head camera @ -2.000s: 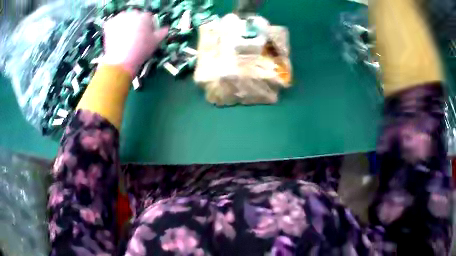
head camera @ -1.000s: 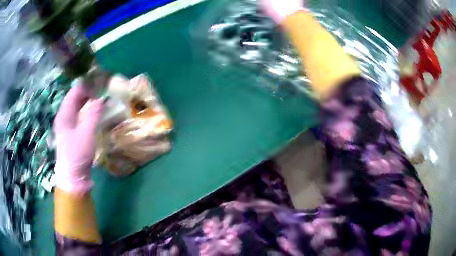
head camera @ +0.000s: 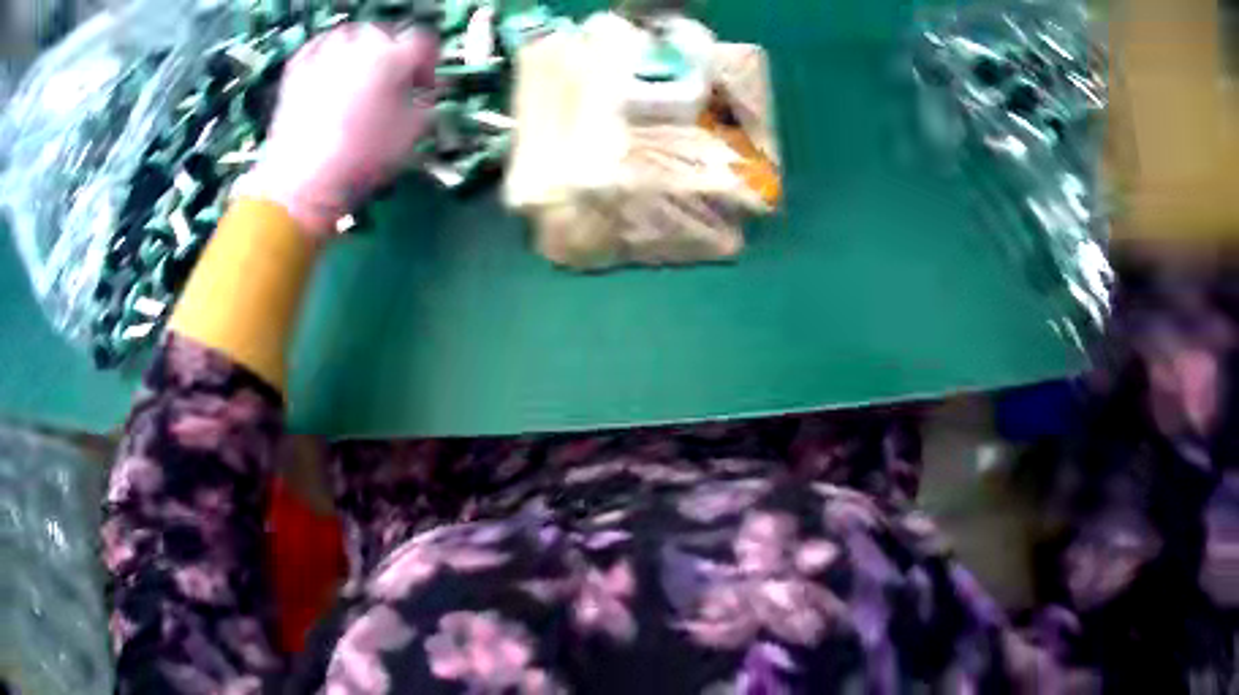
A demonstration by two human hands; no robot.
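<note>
My left hand (head camera: 356, 116), in a pale pink glove, lies at the right part of a loose heap of headed shaft parts (head camera: 190, 190). Its fingers are blurred and I cannot tell if they hold a part. The work fixture (head camera: 584, 129), a block wrapped in tan film with an orange patch, stands mid-table. Its white seat (head camera: 666, 95) has a teal round top. My right hand is out of the picture; only its blurred yellow sleeve cover (head camera: 1171, 122) shows at the right edge.
Crumpled clear plastic (head camera: 82, 122) surrounds the heap's left side. A clear blister tray (head camera: 1019, 136) with dark parts lies at right on the green table (head camera: 679, 353). Bagged clear material (head camera: 48, 543) is below the table at left. A red thing (head camera: 306, 564) shows beside my left sleeve.
Since one second ago, the view has swung back left. My left hand has gone from the fixture to the heap. My right hand has left the picture.
</note>
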